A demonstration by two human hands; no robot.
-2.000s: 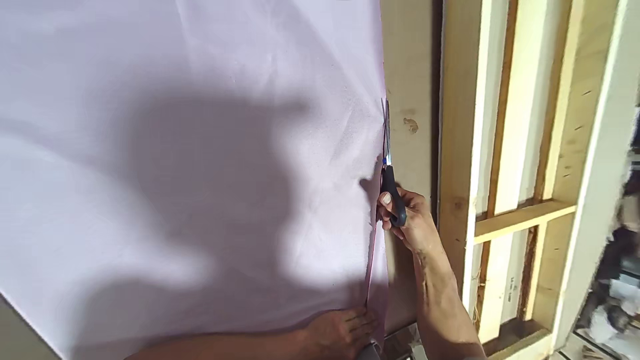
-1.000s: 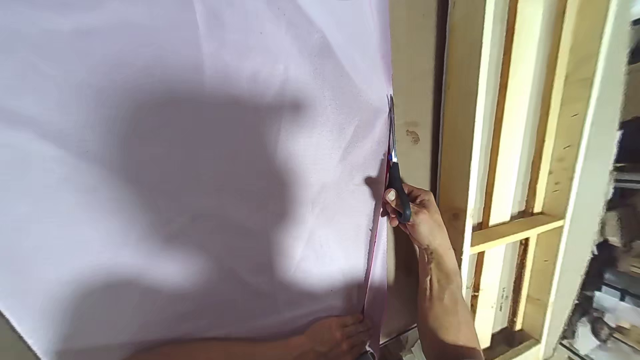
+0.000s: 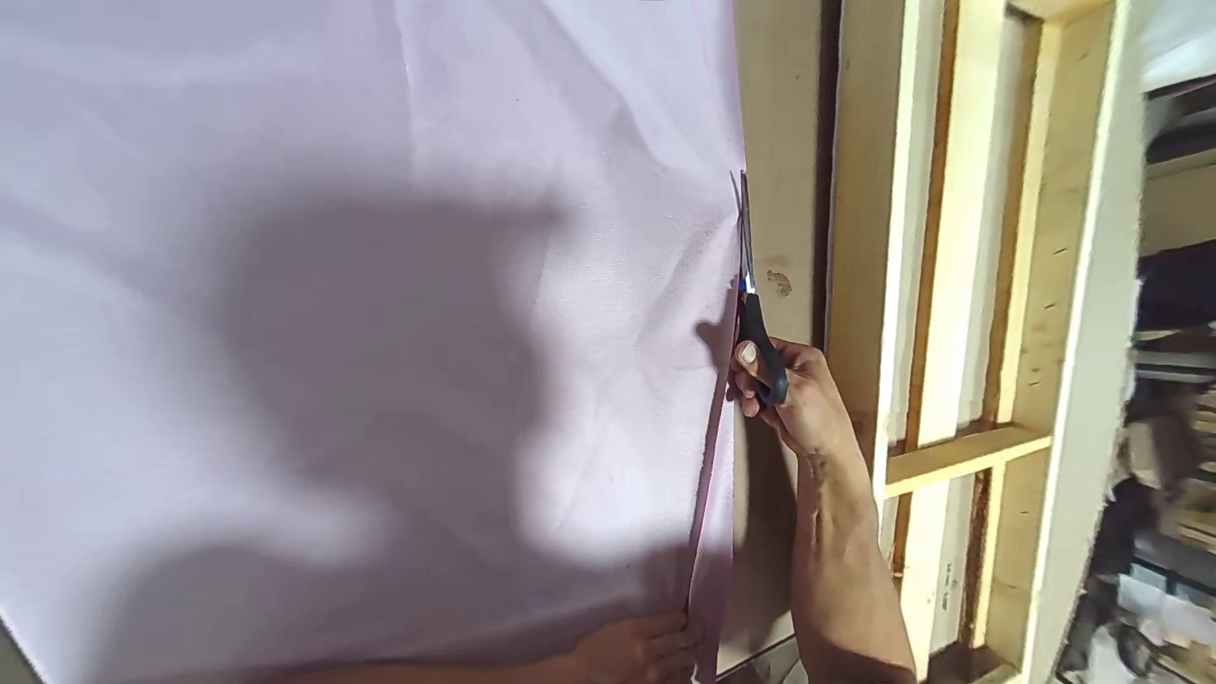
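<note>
A large sheet of pale lilac fabric [image 3: 456, 361] covers the left and middle of the view, with shadows over it. Scissors with black handles [image 3: 765, 351] point away from me, their slightly parted blades at the sheet's right edge. My right hand [image 3: 784, 389] grips the handles, thumb in a loop. A narrow cut strip [image 3: 717, 532] runs along the edge below the scissors. My left hand [image 3: 636, 651] lies in shadow at the bottom, its fingers pressing or holding the fabric at the strip; which of the two I cannot tell.
A plywood-like board [image 3: 779, 190] shows beside the sheet's right edge. Further right stands a wooden frame [image 3: 969, 461] with long rails and a crosspiece. Blurred shelving and mixed items [image 3: 1178, 380] fill the far right.
The scissor blades look slightly further apart than one second ago. Both hands keep about the same places along the fabric edge.
</note>
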